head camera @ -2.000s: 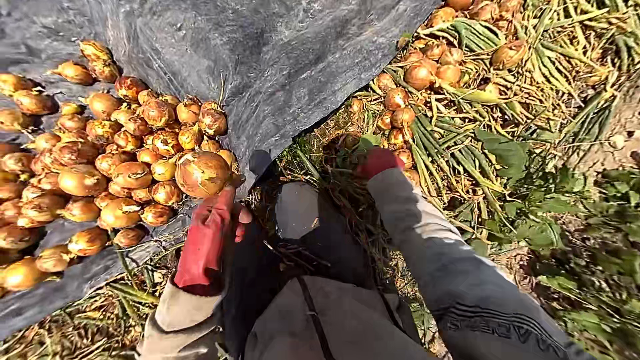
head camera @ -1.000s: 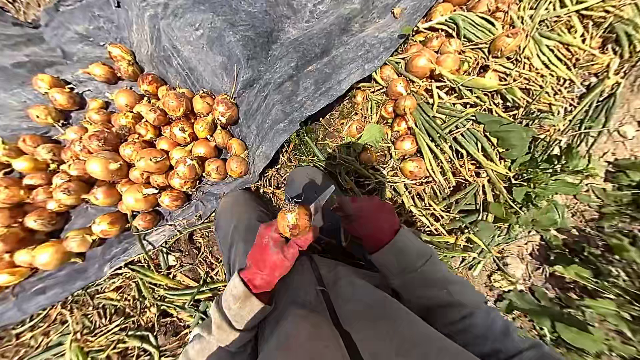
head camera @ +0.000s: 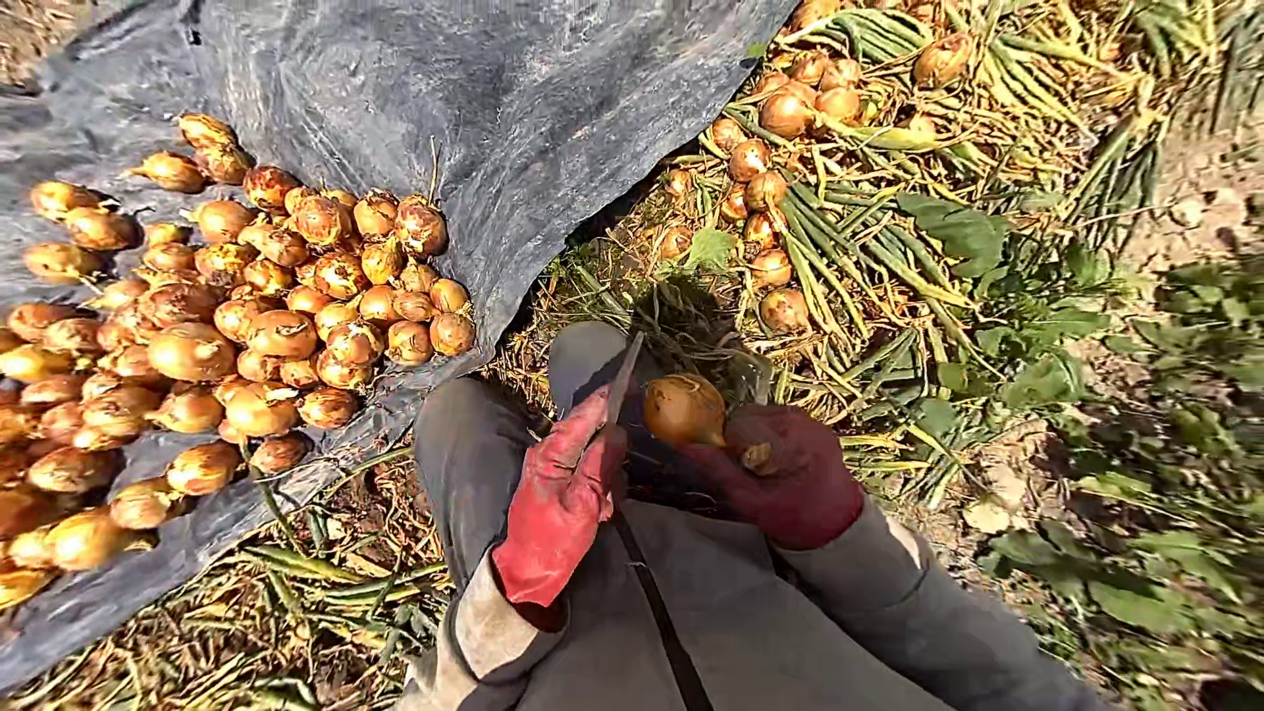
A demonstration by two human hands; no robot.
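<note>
My left hand (head camera: 563, 494), in a red glove, is closed around a narrow grey blade (head camera: 624, 380) that points up and away from me; its handle is hidden. Just right of it, my right hand (head camera: 785, 469), also gloved in red, holds a yellow onion (head camera: 683, 410) by its neck end. The blade and the onion are close together, above my lap. A pale, blurred shape shows above the right glove, and I cannot tell what it is. Many onions (head camera: 281, 334) lie heaped on a grey plastic sheet (head camera: 494, 109) at the left.
Beyond my right hand, more onions (head camera: 785, 309) lie on the ground beside long green and yellowing onion tops (head camera: 869, 247). Leafy green plants (head camera: 1136, 583) grow at the right. Dry stalks (head camera: 197, 622) cover the soil at the lower left, along the sheet's edge.
A second ago my left hand held an onion and a blade showed by my right hand. Now the blade is in my left hand and an onion is in my right.
</note>
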